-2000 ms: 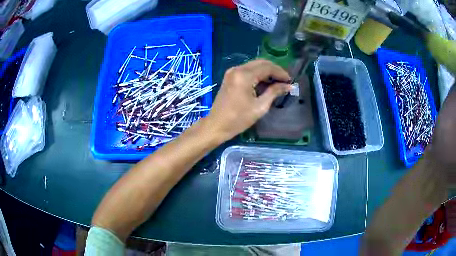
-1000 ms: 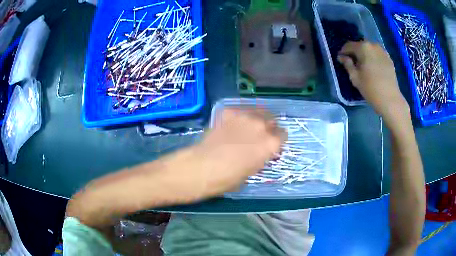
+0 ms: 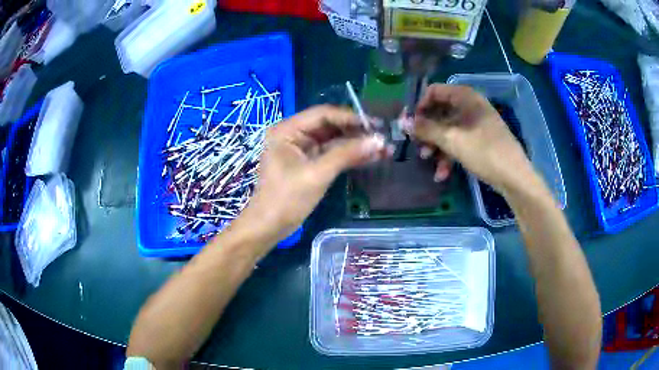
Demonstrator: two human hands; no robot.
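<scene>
My left hand (image 3: 318,155) is in front of the press, left of the ram, its fingertips closed on a thin white rod (image 3: 357,105) that points up and left. My right hand (image 3: 462,130) is close beside it at the fixture, thumb and fingers pinched together; whether it holds a black part is too blurred to tell. The hand press (image 3: 433,25) stands behind both hands, its fixture mostly hidden. The clear rod box (image 3: 477,289) lies nearest me, with rods whose reddish ends point left. The black-parts box (image 3: 554,173) is partly behind my right hand and forearm.
A large blue tray (image 3: 150,195) of jumbled rods is at left, a small blue tray (image 3: 639,215) of rods at far right. A yellow cup-like thing (image 3: 533,35) stands behind the black-parts box. Lidded clear boxes (image 3: 54,130) are at far left. A red tray edge (image 3: 278,7) shows at the back.
My left hand has moved from the rod box up to the press with a rod. My right hand has moved from the black-parts box left to the press. The view has shifted, showing the press head again.
</scene>
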